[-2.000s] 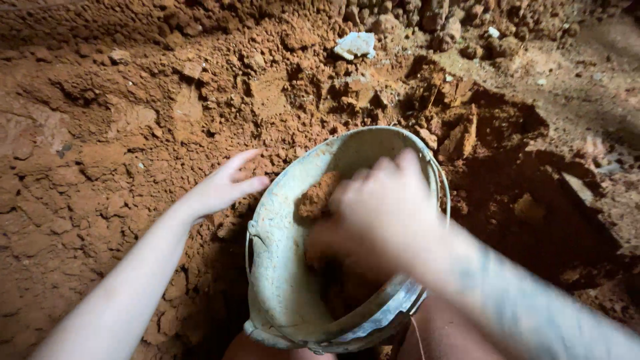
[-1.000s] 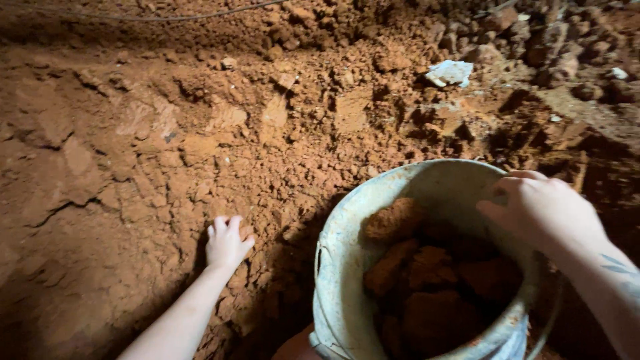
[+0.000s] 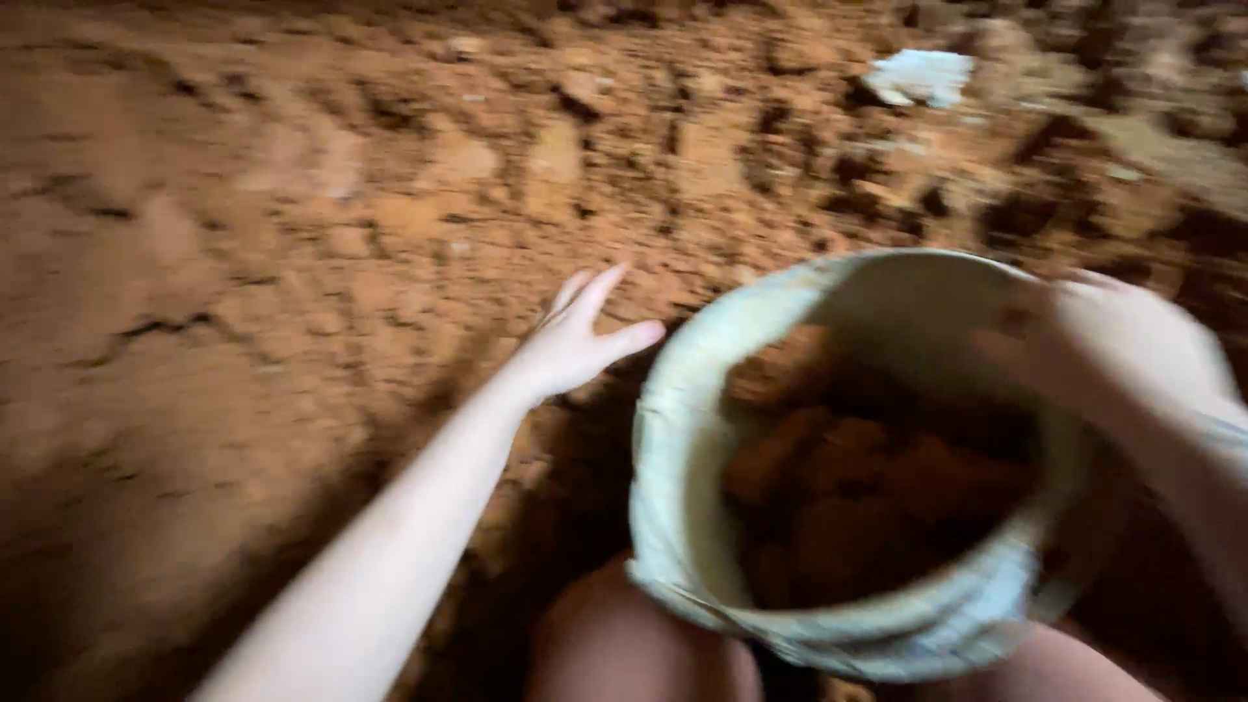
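Note:
A pale, dirt-smeared bucket [image 3: 673,468] stands tilted between my knees, with clods of reddish-brown earth [image 3: 858,487] inside. My left hand [image 3: 580,341] is just left of the bucket's rim, fingers spread and holding nothing, over the loose soil. At the rim's right side is my right hand [image 3: 1131,331], blurred, its fingers at or over the edge. Shadow and blur hide its fingertips, so whether it grips the rim does not show.
Crumbly orange-brown earth [image 3: 390,253] spreads left of and beyond the bucket. A whitish stone-like chunk [image 3: 921,78] lies at the upper right among darker clods. My bare knees [image 3: 643,634] flank the bucket's base.
My right hand was inside the bucket two seconds ago and is now at its right rim. My left hand, on the soil one second ago, has moved nearer the bucket with its fingers spread.

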